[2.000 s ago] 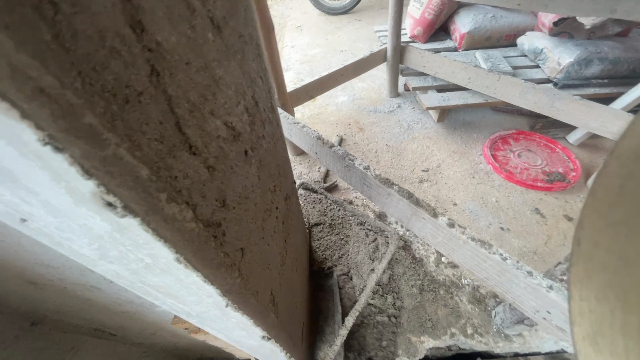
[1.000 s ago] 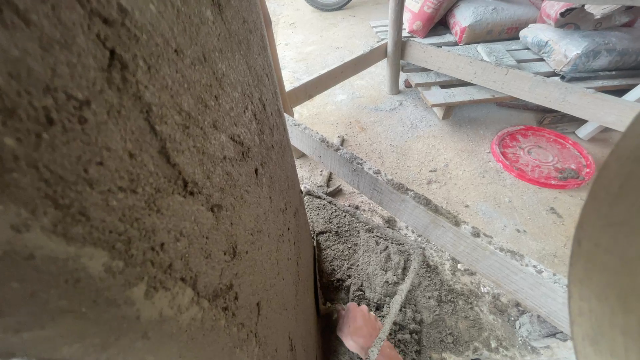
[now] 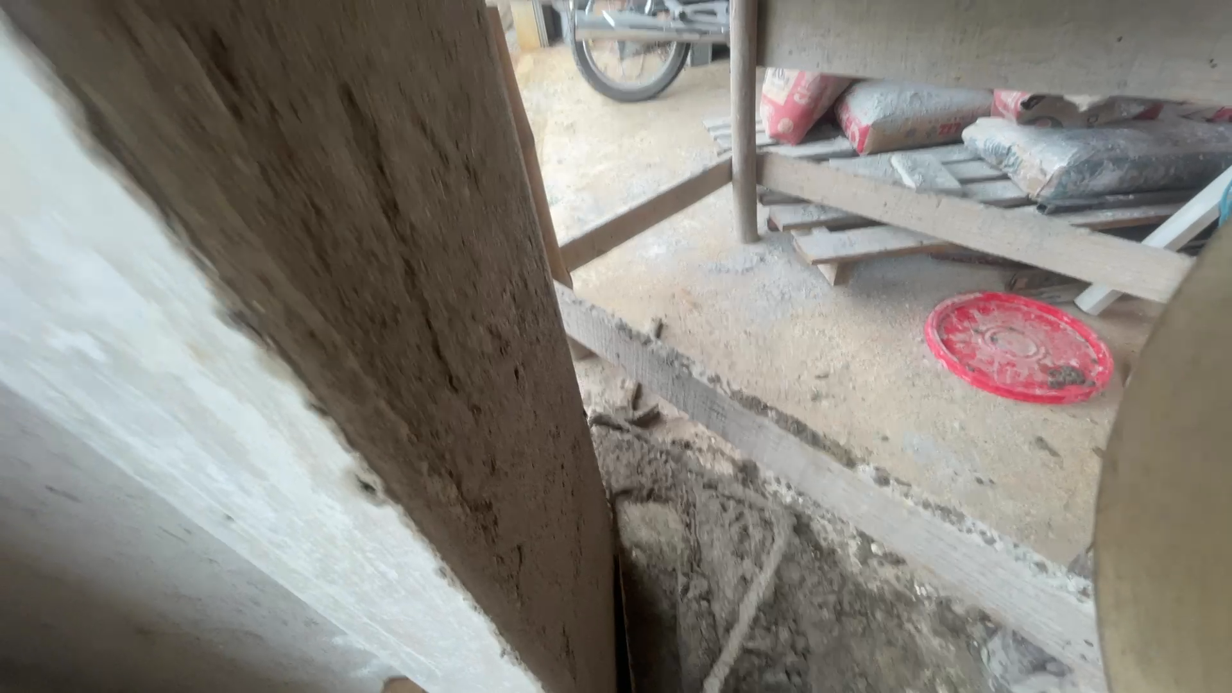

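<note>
Neither of my hands is plainly in view. A rough cement-plastered column or wall face (image 3: 433, 337) rises steeply at the left, bordered by a smoother pale surface (image 3: 250, 404). At its foot lies a heap of wet mortar (image 3: 731, 539) with a thin mortar-caked strip (image 3: 756, 602) across it. A small brownish patch shows at the bottom edge, left of centre; whether it is skin cannot be told.
A mortar-crusted board (image 3: 818, 462) runs diagonally beside the heap. Beyond it are a red plastic lid (image 3: 1018, 346), a wooden pole (image 3: 744, 125), cement bags (image 3: 910, 115) on a pallet (image 3: 876, 241) and a motorcycle wheel (image 3: 630, 58). A blurred rounded object (image 3: 1169, 481) fills the right edge.
A hand reached into the mortar beside the column one second ago; it is no longer visible there. The view has tilted up, showing more of the motorcycle.
</note>
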